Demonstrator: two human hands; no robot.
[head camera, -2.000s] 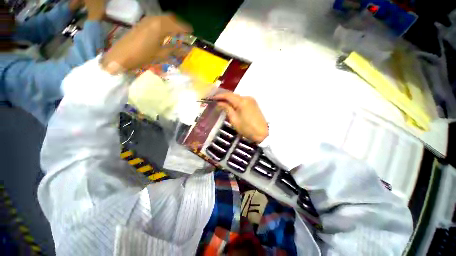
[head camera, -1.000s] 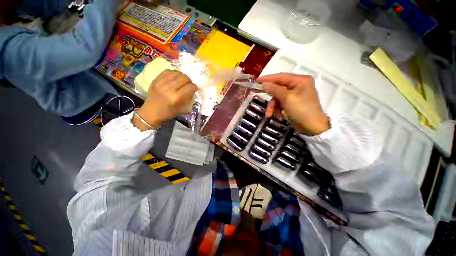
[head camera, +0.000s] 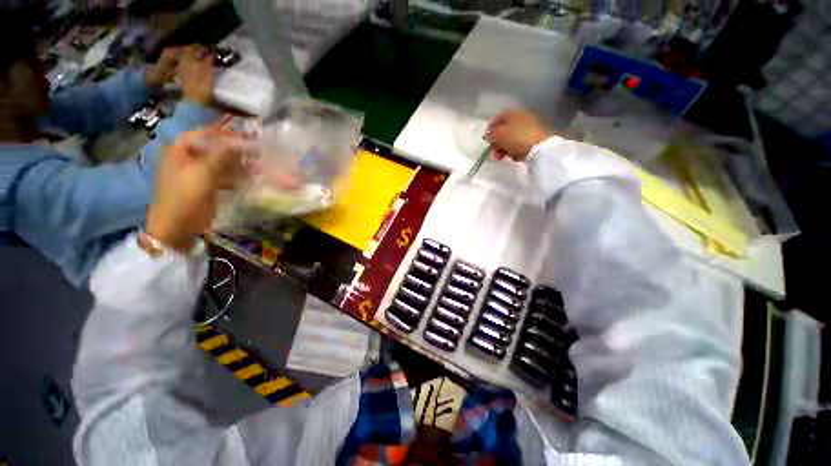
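My left hand (head camera: 196, 182), blurred, is raised at the left and holds a clear plastic bag (head camera: 305, 155) by its edge; small pale and reddish things show in it. My right hand (head camera: 516, 135) is over the white work surface and holds thin silvery tweezers (head camera: 476, 166), tips pointing down-left. Below it, a white blister tray (head camera: 456, 217) holds rows of glossy black housings (head camera: 452, 305) near the front edge. My right sleeve hides the tray's right part.
A printed carton board (head camera: 397, 238) with a yellow sheet (head camera: 369, 202) lies left of the tray. Yellow paper strips (head camera: 697, 214) and a blue box (head camera: 635, 80) are at the right. Another person's blue sleeve (head camera: 82, 191) is at the left. Striped tape (head camera: 246, 364) marks the floor.
My left hand has moved left and up with the bag. My right hand has moved up and away from the bag and the housings, out over the white surface. The view has shifted.
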